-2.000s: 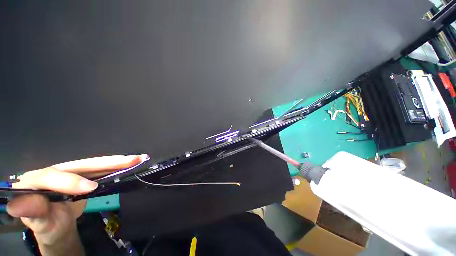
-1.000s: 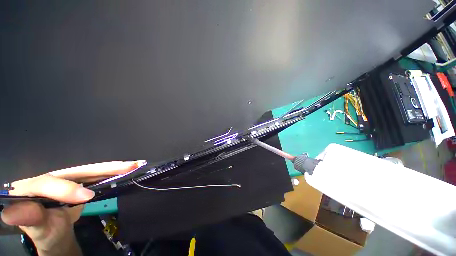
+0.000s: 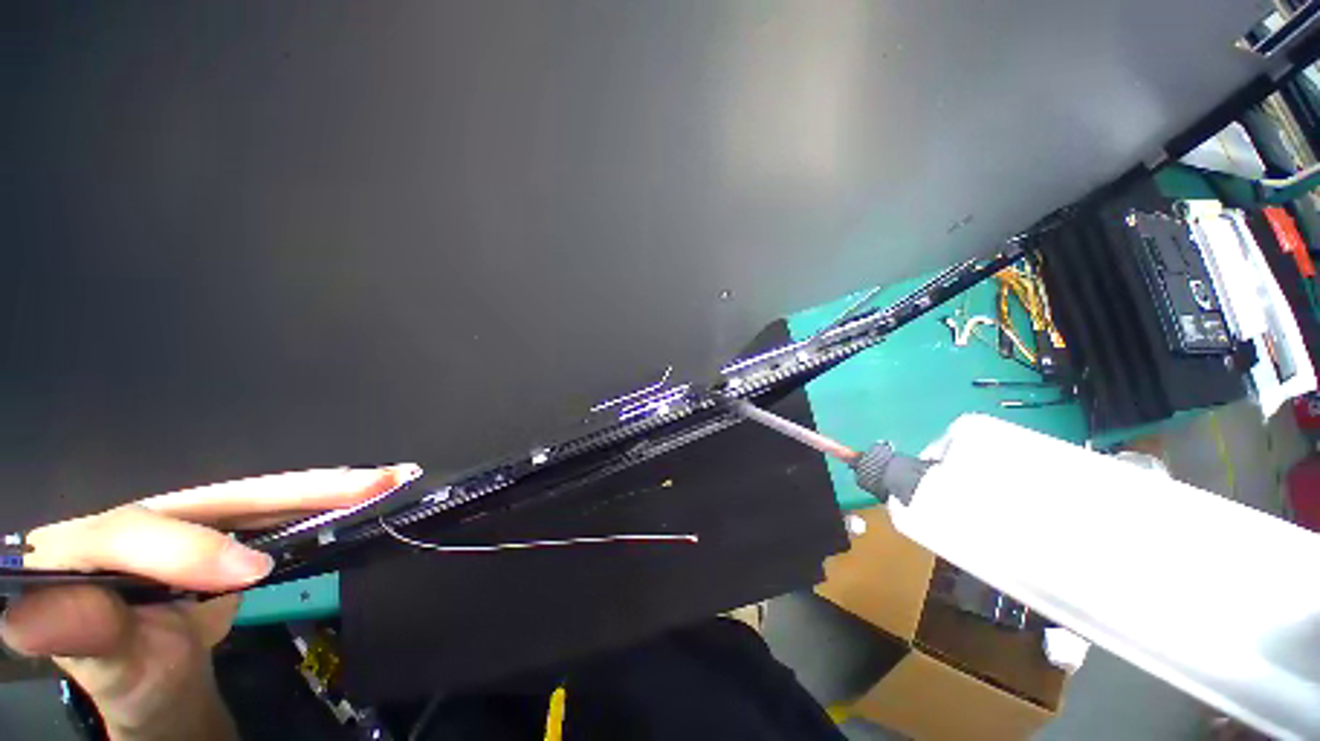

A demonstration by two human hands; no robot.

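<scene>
A very large smooth dark panel [image 3: 507,217] fills the upper view. Its black rim [image 3: 594,439] with small bright clips runs diagonally. My left hand [image 3: 145,565] grips the rim at the lower left, thumb below and fingers above. A fat white cartridge [image 3: 1115,550] comes in from the lower right. Its thin pinkish nozzle [image 3: 804,433] has its tip at the rim near the middle. My right hand is out of the picture. A fine pale wire [image 3: 550,546] hangs loose below the rim, over a matte black sheet [image 3: 579,594].
A green bench mat [image 3: 927,384] lies under the rim. At the right are orange and white cables [image 3: 1021,316], stacked black housings [image 3: 1100,333] and a black module [image 3: 1180,282]. An open brown carton [image 3: 948,695] stands on the floor at the lower right, with dark parts inside.
The white cartridge and nozzle have shifted slightly up and left since the oldest frame, with the tip staying near the same spot. My left hand has shifted slightly left and down, still gripping the rim.
</scene>
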